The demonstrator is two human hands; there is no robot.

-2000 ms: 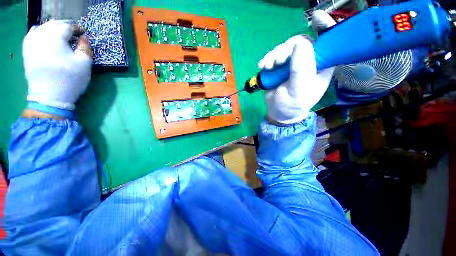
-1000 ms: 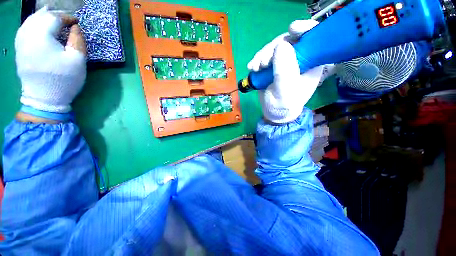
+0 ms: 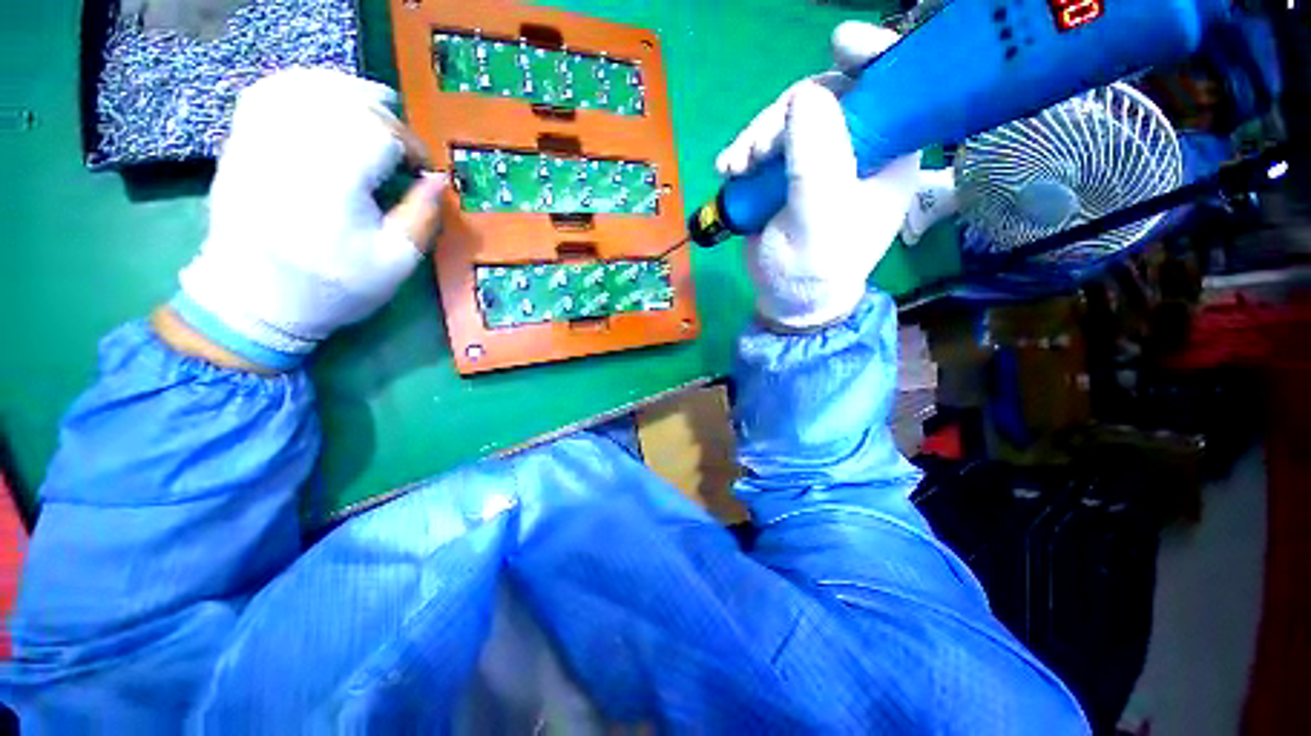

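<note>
My right hand [image 3: 830,216], in a white glove, holds the blue electric screwdriver [image 3: 1006,79]. Its thin bit points down-left to the right end of the nearest green circuit board [image 3: 575,291]. Two more boards, a middle one [image 3: 554,183] and a far one [image 3: 539,72], lie in the orange fixture [image 3: 582,345]. My left hand [image 3: 309,209], gloved with bare fingertips, is at the fixture's left edge beside the middle board. Its thumb and finger are pinched around a tiny pale piece, seemingly a screw [image 3: 433,178].
A black tray [image 3: 95,86] of silvery screws stands at the upper left on the green mat [image 3: 417,431]. A white desk fan [image 3: 1071,173] is at the right, past the mat. A dark rod crosses near it. Dark clutter fills the right side.
My left hand has moved right from the screw tray to the fixture's left edge. The screwdriver has shifted slightly left, its bit still by the nearest board. The view has shifted a little.
</note>
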